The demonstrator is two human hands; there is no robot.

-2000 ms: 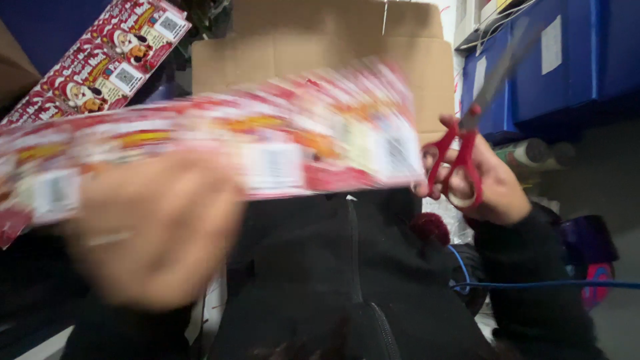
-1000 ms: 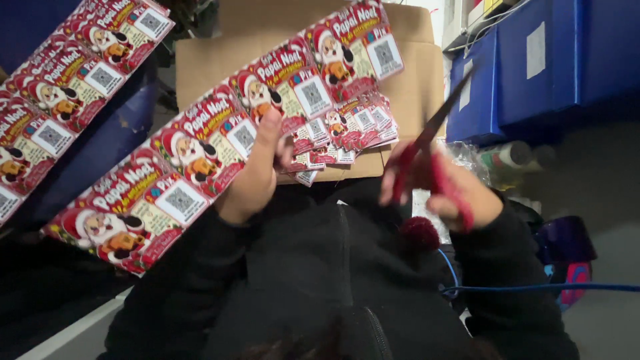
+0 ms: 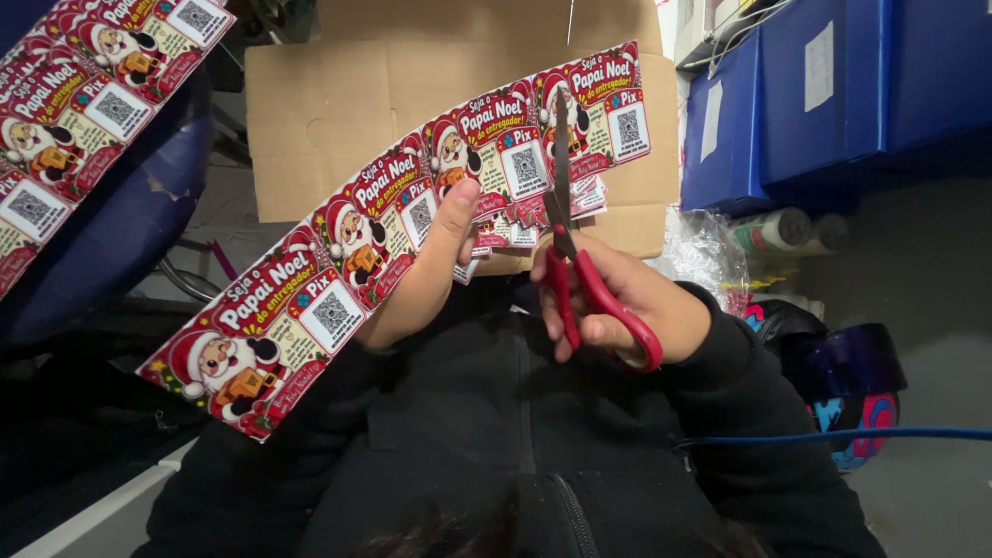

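My left hand [image 3: 442, 256] pinches a long strip of printed Christmas cards [image 3: 356, 240] near its middle, thumb on top. The strip shows several Santa figures with square printed codes and slants up to the right. My right hand [image 3: 620, 302] holds red-handled scissors [image 3: 601, 298], its fingers in the loops. The blades are parted and point up, one lying across the front of the strip between the last two cards at the right end. Beneath the strip, a pile of separate cards [image 3: 515, 232] rests on a cardboard box [image 3: 325, 101].
More uncut card strips [image 3: 70, 124] lie at the upper left over a dark blue rounded surface [image 3: 167, 194]. Blue boxes [image 3: 814, 101] stand at the upper right. Clear plastic wrap [image 3: 705, 248] and bottles [image 3: 771, 232] sit below them. A blue cable [image 3: 837, 436] crosses at the right.
The blurred strip of two seconds ago is now steady in my left hand. My right hand has brought the scissors from the strip's right side onto its right part.
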